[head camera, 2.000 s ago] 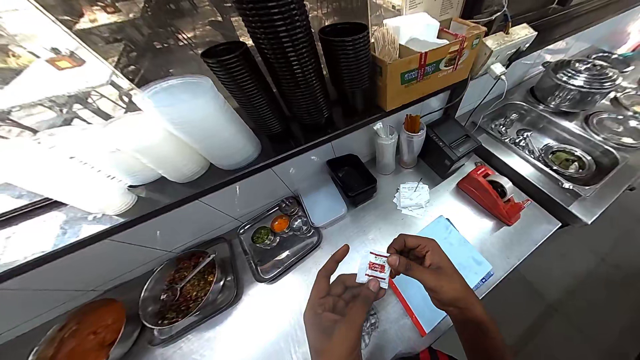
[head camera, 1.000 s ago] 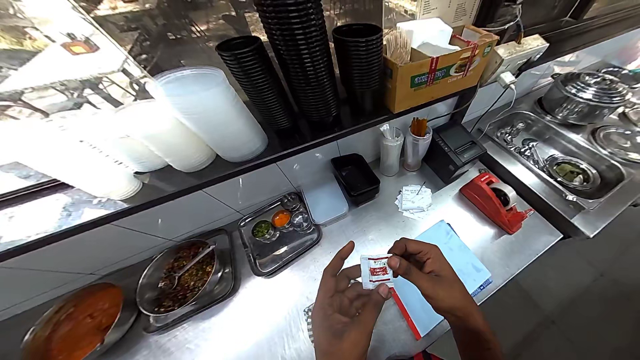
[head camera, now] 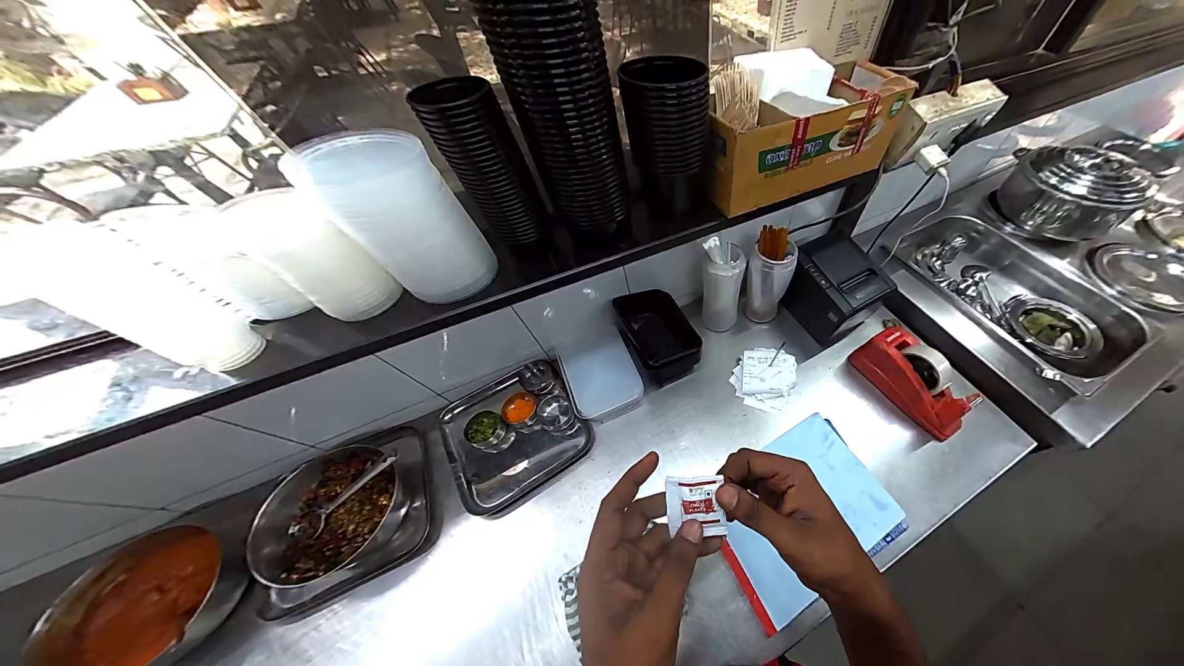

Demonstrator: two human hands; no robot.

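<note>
A small white and red chili flakes sachet [head camera: 697,506] is held up between both hands above the steel counter. My left hand [head camera: 643,569] grips its lower left part with the thumb in front and fingers behind, the index finger raised. My right hand [head camera: 800,527] pinches its right edge between thumb and fingers. Behind and below the right hand lies a light blue paper pad [head camera: 846,490] with a red edge. A patterned item [head camera: 571,601] is partly hidden under the left hand.
Left are a bowl of orange sauce [head camera: 148,597], a bowl of chopped mix [head camera: 342,518] and a steel tray [head camera: 513,472] with small cups. Beyond stand black containers [head camera: 659,333], slips [head camera: 766,375], a printer [head camera: 837,282] and a red tape dispenser [head camera: 911,379]. A shelf [head camera: 555,277] holds stacked containers.
Both hands stay on the sachet in all the frames. Nothing on the counter has plainly moved.
</note>
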